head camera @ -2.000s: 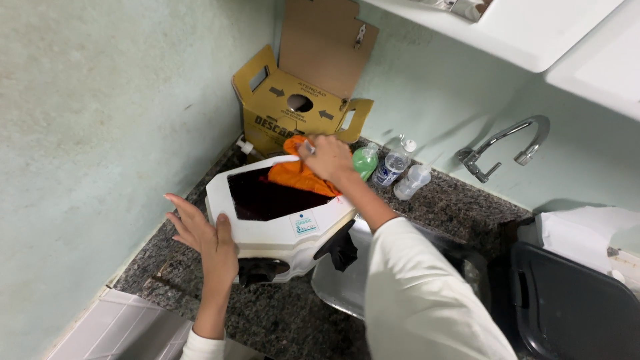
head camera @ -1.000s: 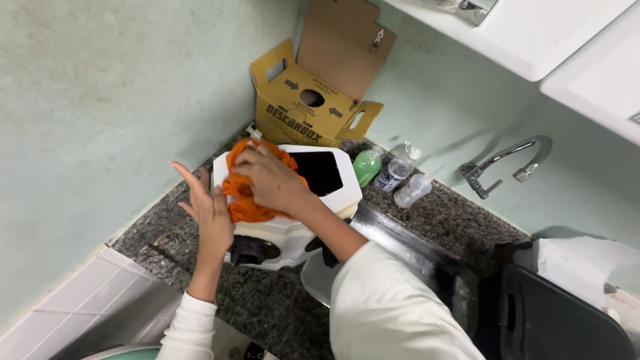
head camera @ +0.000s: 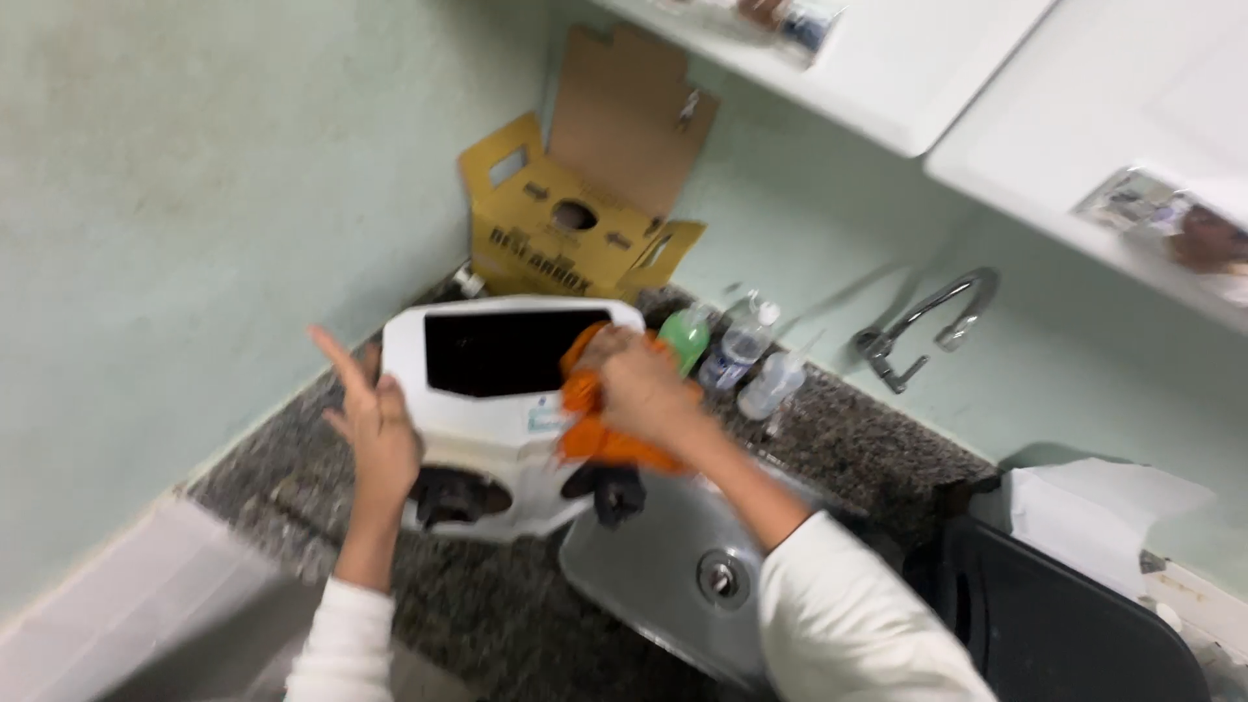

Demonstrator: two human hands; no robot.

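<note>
A white housing (head camera: 468, 419) with a dark window (head camera: 507, 351) on top and black-lined round openings (head camera: 458, 495) in its front stands on the granite counter, partly over the sink's edge. My right hand (head camera: 634, 375) grips an orange cloth (head camera: 609, 439) and presses it on the housing's right end, beside the window. The cloth hangs down over that side. My left hand (head camera: 378, 424) rests its palm side against the housing's left edge, fingers spread, holding nothing.
Behind the housing stands a yellow cardboard sharps box (head camera: 546, 234). Green (head camera: 685, 336) and clear bottles (head camera: 746, 346) are at the right, near the steel sink (head camera: 663, 575) and faucet (head camera: 926, 322). A black lid (head camera: 1063, 624) lies far right, white cabinets (head camera: 877, 68) above.
My right hand has moved the orange cloth from the housing's left end, where it was a second ago, to the right end. My left hand stays at the left side.
</note>
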